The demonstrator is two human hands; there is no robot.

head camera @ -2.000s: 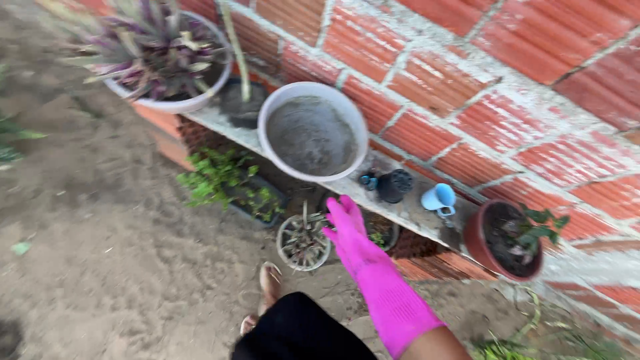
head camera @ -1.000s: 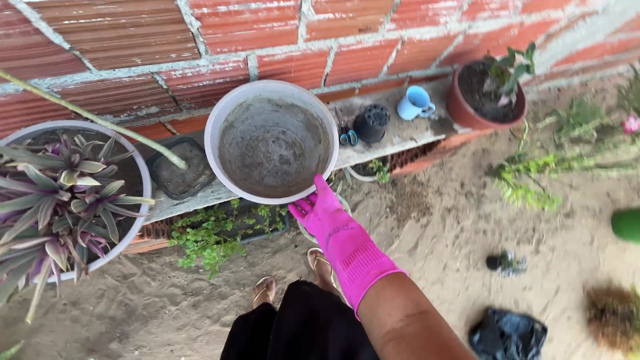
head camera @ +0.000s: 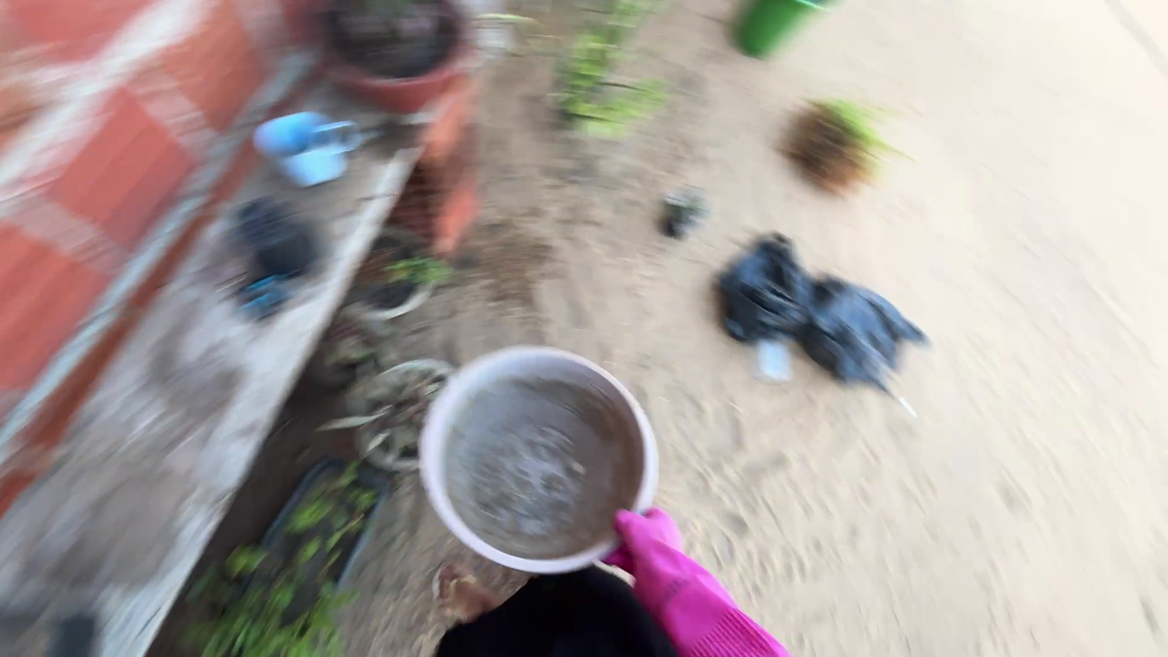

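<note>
My right hand [head camera: 652,557], in a pink rubber glove, grips the lower right rim of a round white plastic basin [head camera: 538,461]. The basin is dirty inside and hangs over the ground in front of my legs, apart from the shelf. My left hand is out of view. To the left, on the shelf, are a light blue cup [head camera: 306,149], a small black pot [head camera: 276,237] and a blue-handled tool [head camera: 265,297] too blurred to name.
A long shelf [head camera: 182,411] runs along the brick wall [head camera: 100,164]. Potted plants stand under it, and a reddish pot [head camera: 401,87] on its far end. Black plastic bags [head camera: 821,315], a small dark pot [head camera: 683,212] and a green container [head camera: 771,26] are on the sandy ground.
The basin, on the shelf one second ago, is now off it, held by the rim in my gloved right hand. The view has turned strongly toward the open ground.
</note>
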